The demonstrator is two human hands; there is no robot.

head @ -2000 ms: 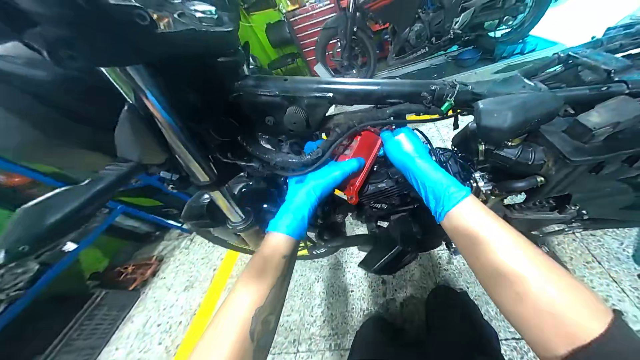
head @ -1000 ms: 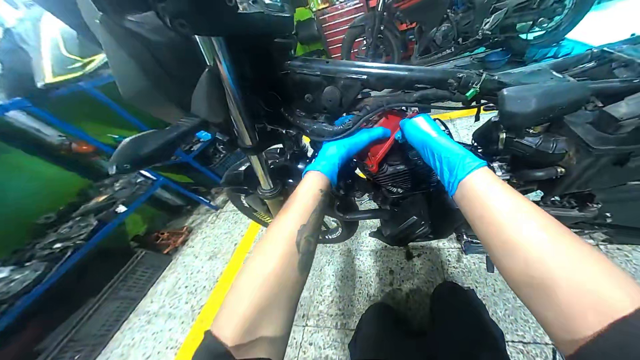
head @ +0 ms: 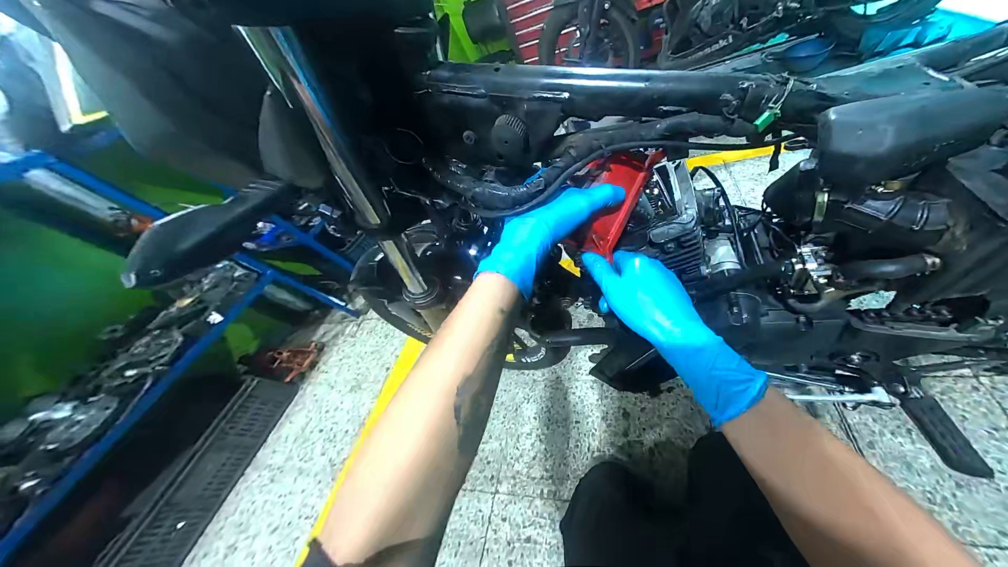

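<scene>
A red part (head: 622, 206), its kind not certain, sits tilted in front of the finned engine cylinder (head: 679, 236) of a black motorcycle. My left hand (head: 551, 228), in a blue glove, holds it from the left, thumb over its face and the other fingers hidden behind. My right hand (head: 646, 295), gloved too, has its fingertips at the part's lower end; its grip there is partly hidden. Above both hands run a black cable and a wrapped wiring harness (head: 512, 193), under the frame tube (head: 614, 85).
The chrome fork tube (head: 331, 150) and front wheel (head: 386, 291) are left of my hands. A blue metal rack (head: 197, 346) holding metal parts stands at the far left. The footrest (head: 945, 433) juts out at the lower right. Another motorcycle (head: 591, 35) stands behind.
My right hand has moved from the red part's upper end down to its lower end. My left hand stays on the part's left side. The view has shifted closer.
</scene>
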